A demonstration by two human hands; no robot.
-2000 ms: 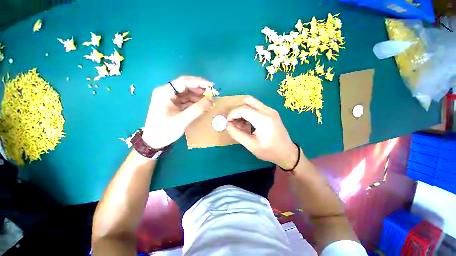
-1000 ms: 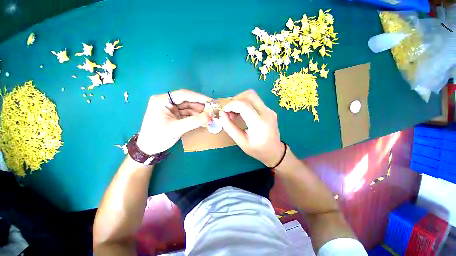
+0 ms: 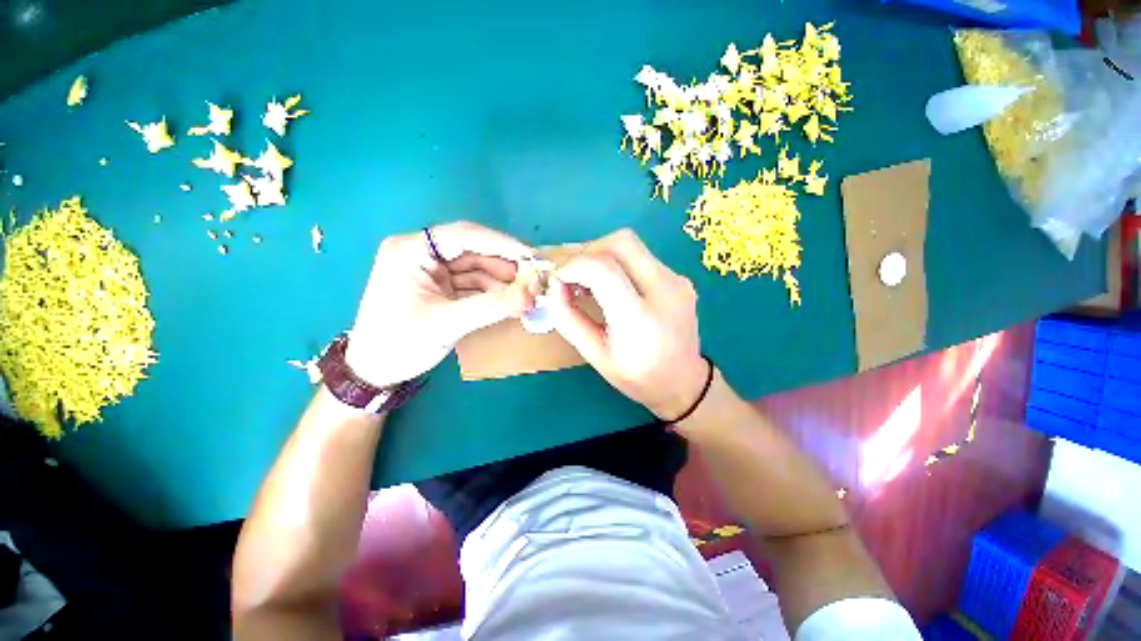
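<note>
My left hand [image 3: 438, 301] pinches a small body part [image 3: 538, 269], whitish and yellow, above the cardboard piece [image 3: 507, 354]. My right hand [image 3: 632, 319] has thumb and forefinger pinched against the body part; any sliver between them is too small to make out. The white glue dab [image 3: 539, 318] lies on the cardboard just below the fingertips, partly covered by them. The loose spread of body parts [image 3: 751, 100] lies at the upper right, with the small heap of yellow slivers [image 3: 747, 225] below it.
Large yellow heap [image 3: 75, 313] at left; separate pointed pieces [image 3: 267, 163] and crumbs at upper left. Second cardboard piece [image 3: 886, 313] with a white round [image 3: 892, 268] at right. Translucent bottle [image 3: 970, 108] beside a clear plastic bag [image 3: 1064, 150]. Blue bin [image 3: 1001, 10] at the upper right edge.
My right hand has moved from the glue dab up to the body part in my left fingertips, and the hands now meet. The camera view has shifted slightly.
</note>
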